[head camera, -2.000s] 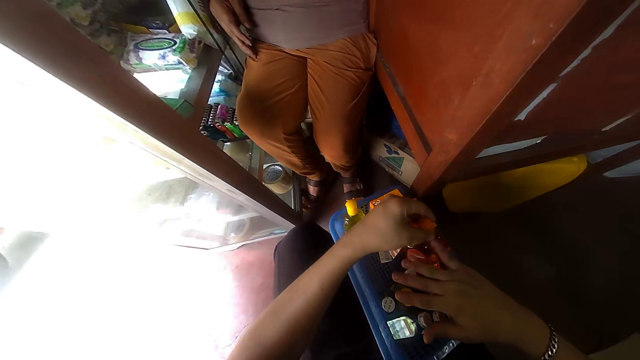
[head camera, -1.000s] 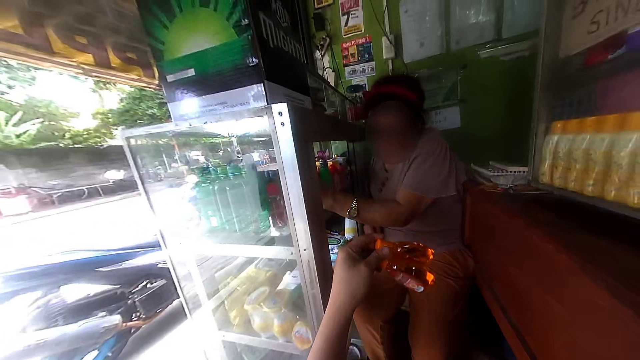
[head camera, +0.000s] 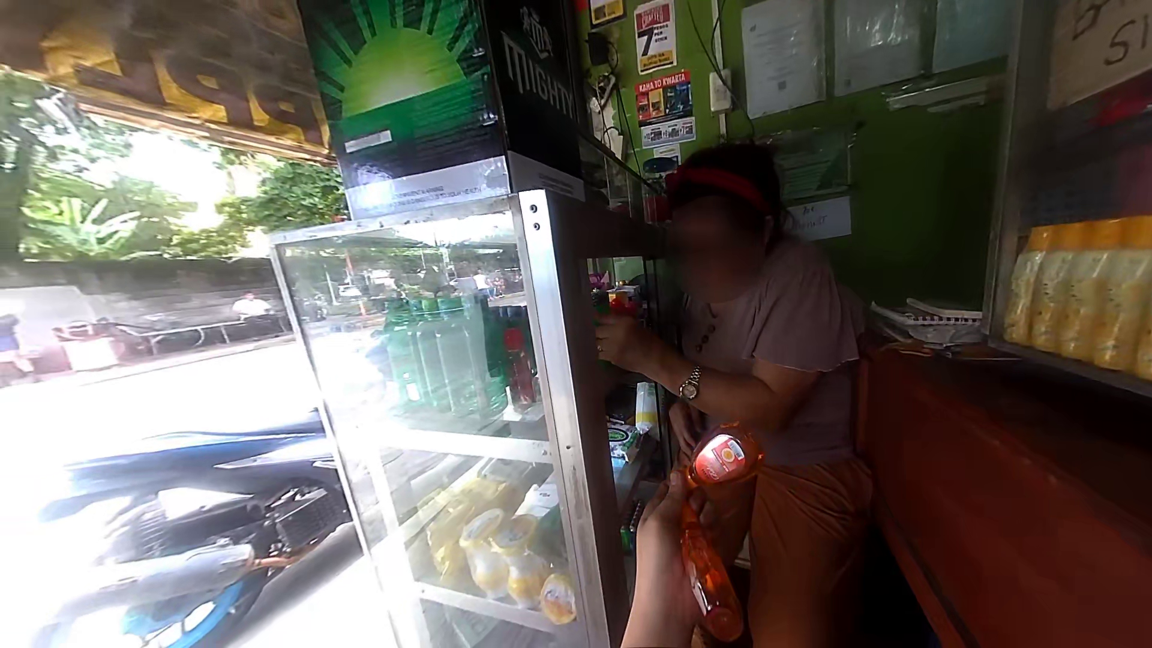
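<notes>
My left hand (head camera: 666, 526) comes up from the bottom edge, closed around the narrow ends of two small clear bottles of orange liquid. The upper bottle (head camera: 724, 457) has a red and white label and tilts up to the right. Below the fingers, the lower bottle (head camera: 711, 585) hangs with its base down to the right. Both are in front of the orange-brown trousers of a seated person (head camera: 774, 324). That person wears a wristwatch (head camera: 690, 383) and reaches into the shelves at the left. My right hand is out of view.
A glass display case (head camera: 549, 360) with a metal frame holds green bottles and yellow-topped tubs. On it stands a green and black box (head camera: 414, 99). Yellow-capped bottles (head camera: 1080, 297) fill a shelf at right, above a red-brown wooden panel (head camera: 1008, 486). A motorcycle (head camera: 225, 504) is outside.
The view has swung up from the blue basket, where both my hands were earlier. My right hand has left view. The orange bottles in my left hand are now spread apart.
</notes>
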